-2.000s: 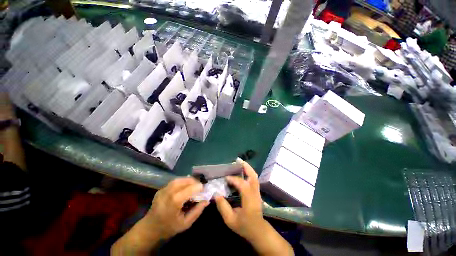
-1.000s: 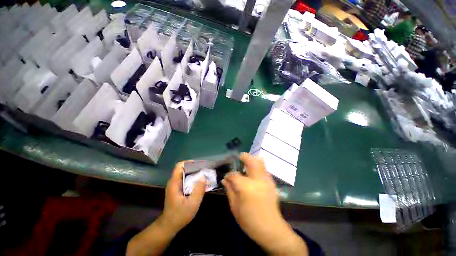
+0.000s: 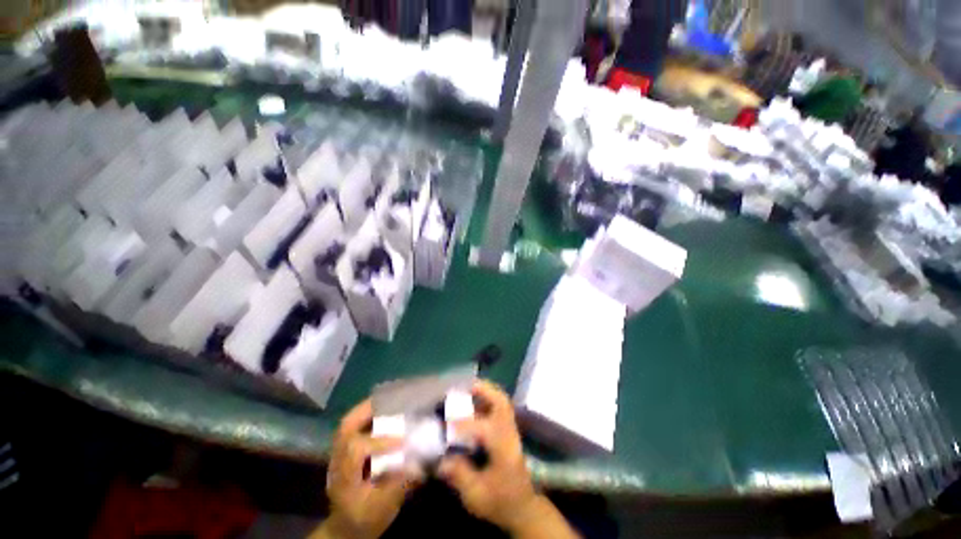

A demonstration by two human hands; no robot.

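My left hand point(image 3: 364, 463) and my right hand point(image 3: 490, 458) hold a small open white box point(image 3: 413, 397) between them, above the near edge of the bench. Its lid flap stands up at the back and white side flaps show. A dark piece point(image 3: 464, 453) is at my right fingers; blur hides its exact shape. A small black part point(image 3: 488, 356) lies on the green surface just behind the box. A stack of closed white boxes point(image 3: 574, 363) stands to the right of my hands, with another box point(image 3: 630, 258) tilted at its far end.
Rows of open white boxes point(image 3: 306, 353) with black cables fill the left. A grey post point(image 3: 522, 147) stands behind. Clear ribbed trays point(image 3: 885, 421) with a white slip point(image 3: 849, 486) lie at the far right. Bagged white goods point(image 3: 780, 158) lie farther back.
The view has tilted up and shifted. My right fingers have moved from the dark contents to the box's right side flap. White side flaps now show over the opening.
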